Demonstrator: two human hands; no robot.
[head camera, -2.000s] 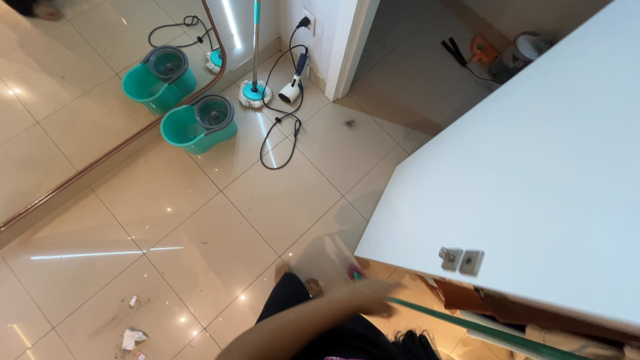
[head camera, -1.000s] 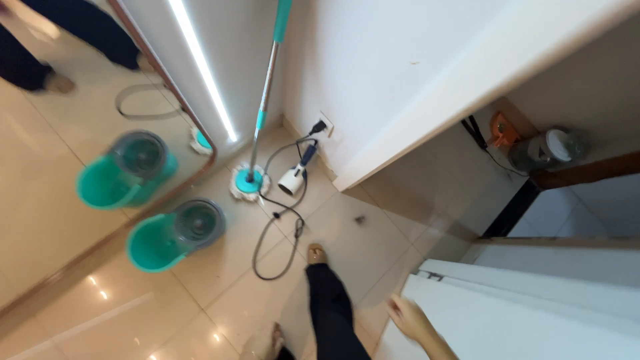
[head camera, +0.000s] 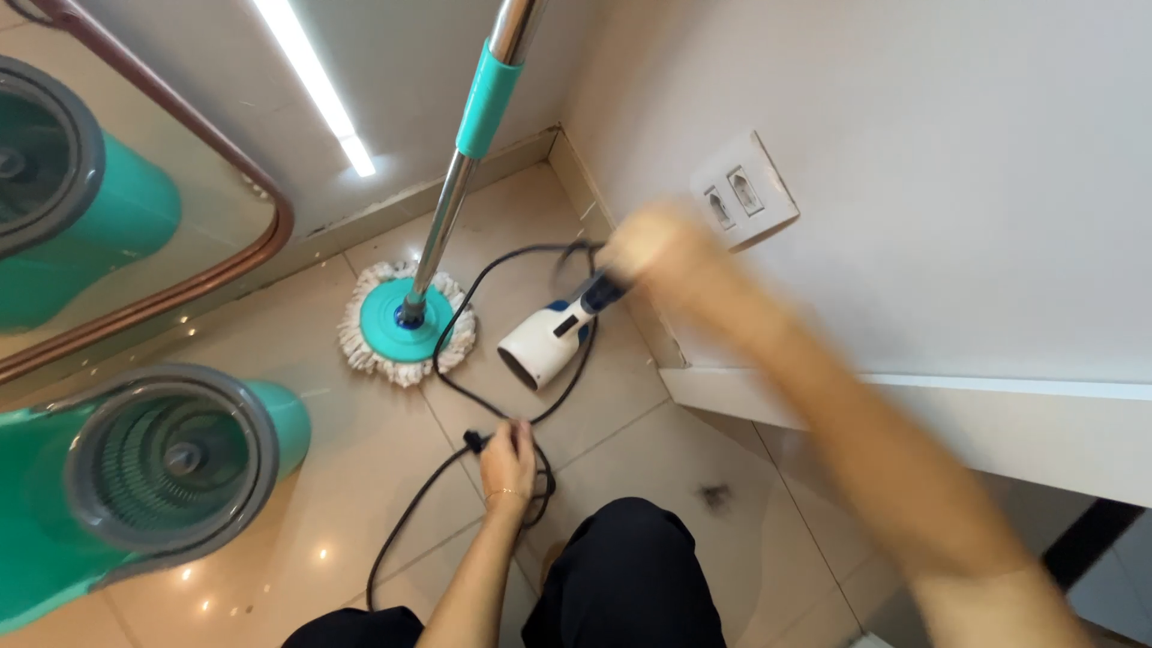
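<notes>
My left hand (head camera: 508, 463) is closed on the black power cord (head camera: 405, 517), low in the middle of the view. Blurred by motion, my right hand (head camera: 652, 243) is at the dark handle of a white and blue handheld appliance (head camera: 544, 346), in front of the wall; its fingers and any plug are too blurred to make out. The appliance's wide open end points down and left near the floor, and the cord loops around it. The wall socket (head camera: 745, 191) behind my right hand has nothing plugged into its visible outlets.
A spin mop (head camera: 405, 319) with a white fringed head stands upright in the corner. A turquoise mop bucket (head camera: 288, 427) with a grey spin basket is at the lower left. The copper-framed mirror (head camera: 279, 220) leans at the left. Dark fluff (head camera: 715, 497) lies on the tiles.
The black plug seen in the wall socket a second ago is out of it. Both hands have come to the cord and appliance, and the view has moved much closer to the corner.
</notes>
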